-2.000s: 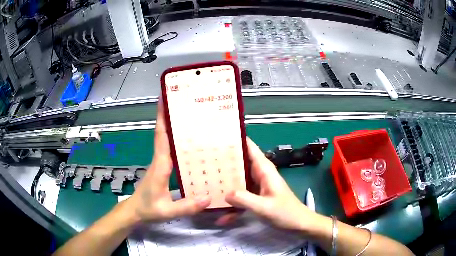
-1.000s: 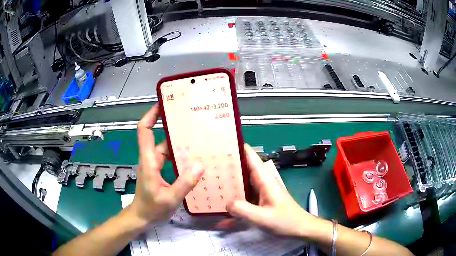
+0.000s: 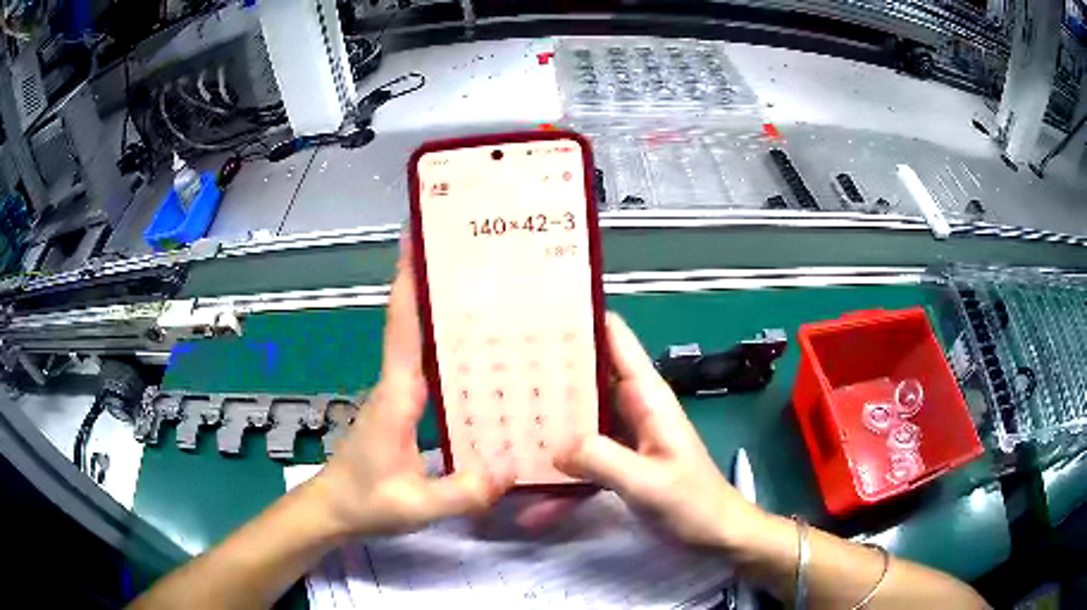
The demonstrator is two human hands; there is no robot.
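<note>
A tall smartphone [image 3: 513, 310] in a dark red case is held upright, screen facing me. Its calculator shows "140×42−3" in large digits, with a smaller, blurred result below. My left hand [image 3: 387, 459] grips the left side, thumb at the bottom of the screen. My right hand [image 3: 656, 465] grips the right side, thumb on the lower right of the screen. White printed sheets [image 3: 417, 572] lie on the bench below the phone, partly covered by my hands. A whitish pen [image 3: 744, 477] lies right of them, its lower part hidden by my right wrist.
A red bin [image 3: 888, 411] with clear round parts stands at the right, beside a ribbed clear tray [image 3: 1043, 358]. A grey bracket strip [image 3: 244, 423] lies left, a black one [image 3: 721, 363] behind my right hand. A metal rail [image 3: 763, 280] crosses behind; a clear pocket tray [image 3: 656, 78] lies beyond.
The calculation line has shortened from "140×42−3,200" to "140×42−3" and its digits are larger. My left thumb has moved down the screen. The phone has shifted slightly up and right.
</note>
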